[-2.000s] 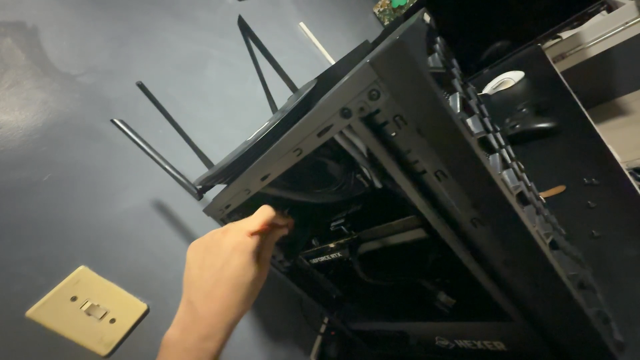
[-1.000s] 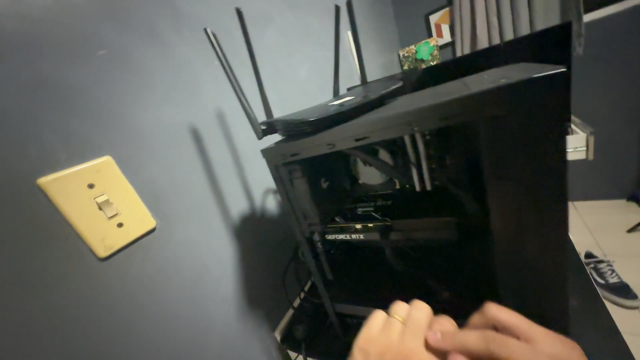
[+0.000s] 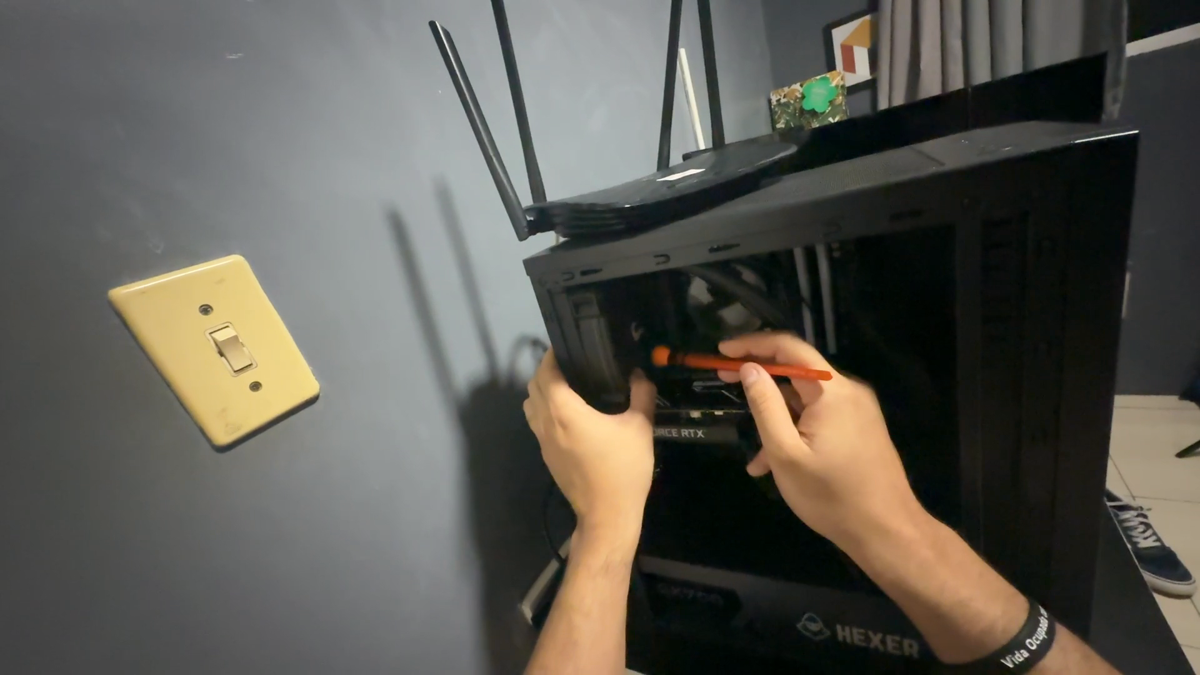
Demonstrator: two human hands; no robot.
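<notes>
A black computer case (image 3: 1022,309) stands with its side open, and a graphics card (image 3: 698,433) lies across its dark interior. My right hand (image 3: 825,431) pinches a thin orange brush (image 3: 694,361) between thumb and fingers, its rounded tip pointing left into the case, above the card. My left hand (image 3: 595,441) is at the rear edge of the case, fingers around the outside and thumb inside; whether it holds anything small cannot be told. A black wristband (image 3: 1029,637) is on my right wrist. Much of the interior is too dark to make out.
A black router (image 3: 675,187) with several upright antennas rests on top of the case. A light switch plate (image 3: 216,352) is on the wall at left. Cables hang behind the case. A shoe (image 3: 1148,548) lies on the tiled floor at right.
Both hands have moved up from the lower front of the case, where they were together. They are now apart, the left at the rear edge and the right at the opening with the brush.
</notes>
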